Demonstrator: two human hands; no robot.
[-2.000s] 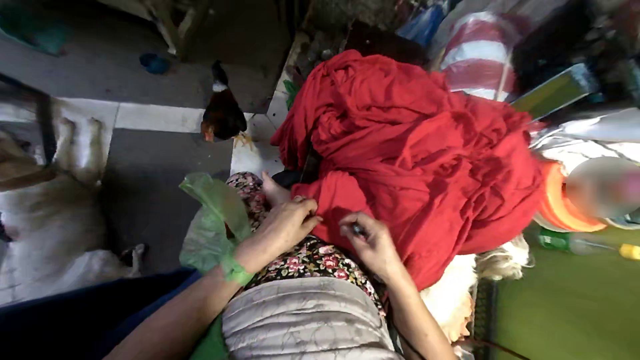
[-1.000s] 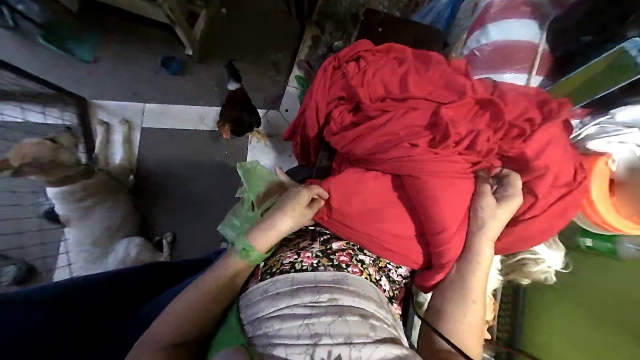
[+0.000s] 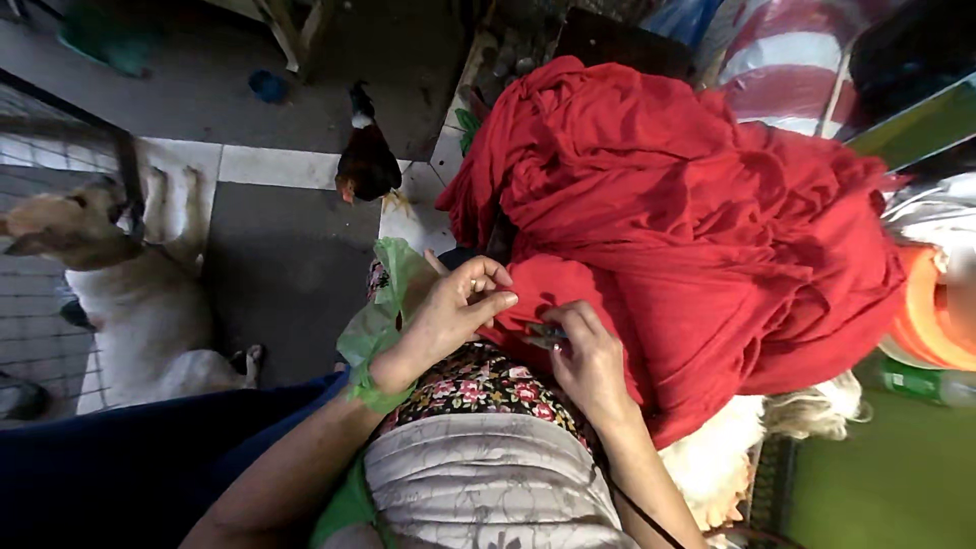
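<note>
A large heap of red fabric (image 3: 686, 229) lies over my lap and to the right. My left hand (image 3: 465, 305), with a ring on one finger, pinches at the near left edge of the fabric; whether cloth is between its fingertips is hard to see. A green plastic bag (image 3: 381, 320) is tied round that wrist. My right hand (image 3: 587, 351) holds a small metal tool (image 3: 543, 334), perhaps thread snips, close above the cloth. Below lies floral fabric (image 3: 488, 385) across my lap.
A light-coloured dog (image 3: 152, 328) lies on the tiled floor at left by a wire mesh panel. A dark rooster (image 3: 368, 164) stands ahead. An orange container (image 3: 930, 313) and a green plastic bottle (image 3: 911, 381) are at right. A red-and-white striped bundle (image 3: 785, 69) stands behind the fabric.
My right hand has come back left, near my left hand; one second ago it gripped the red fabric farther right. The small tool now shows in it.
</note>
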